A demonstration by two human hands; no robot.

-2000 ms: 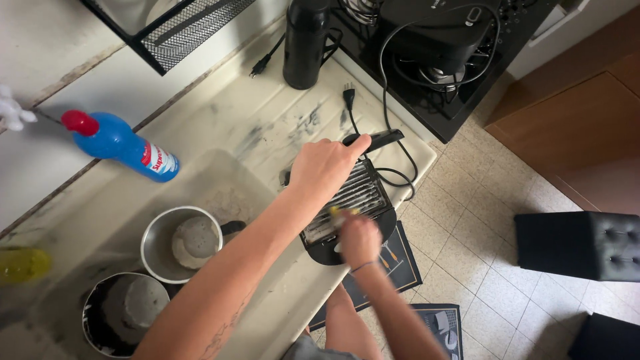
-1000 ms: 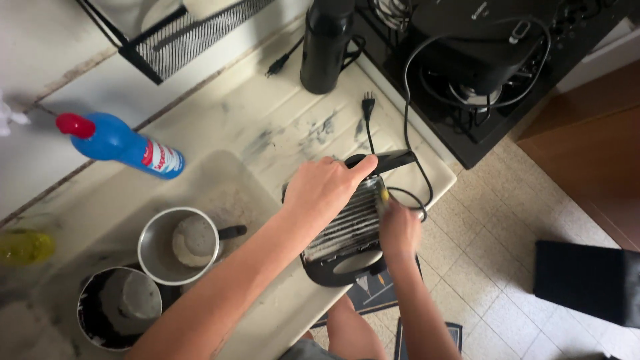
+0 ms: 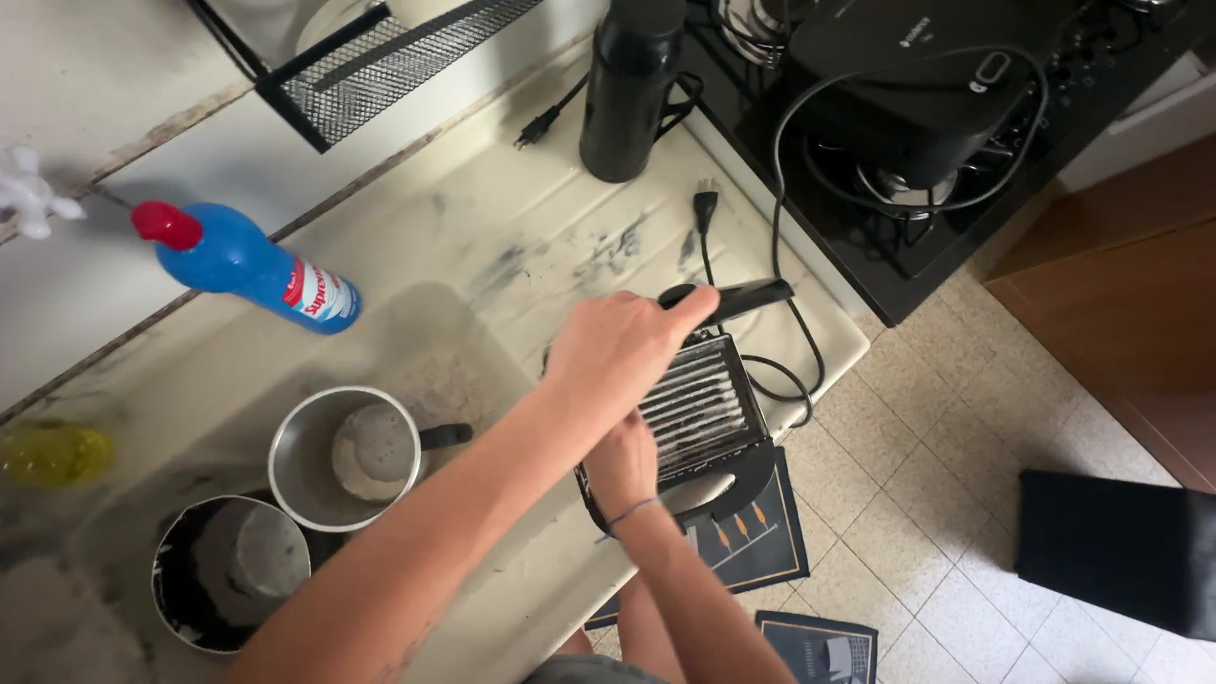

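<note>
An electric contact grill [image 3: 698,408] with a ribbed plate, whitish residue along its ribs, rests at the counter's front edge. My left hand [image 3: 622,342] grips the grill's black upper part near its handle, thumb pointing right. Below it, my right hand [image 3: 622,465] is over the left side of the ribbed plate, its fingers mostly hidden under my left forearm; what it holds cannot be seen. A black power cord with a plug [image 3: 705,204] lies behind and right of the grill.
In the sink at left stand a metal pot [image 3: 345,458] and a dark pot [image 3: 231,574], both holding liquid. A blue cleaner bottle [image 3: 256,266], a yellow bottle [image 3: 57,454], a black thermos [image 3: 632,95], a wire mesh rack [image 3: 399,71] and a stove [image 3: 883,256] surround the counter.
My right hand has moved from the right side of the ribbed plate to its left side, under my left forearm. My left hand keeps its place on the grill.
</note>
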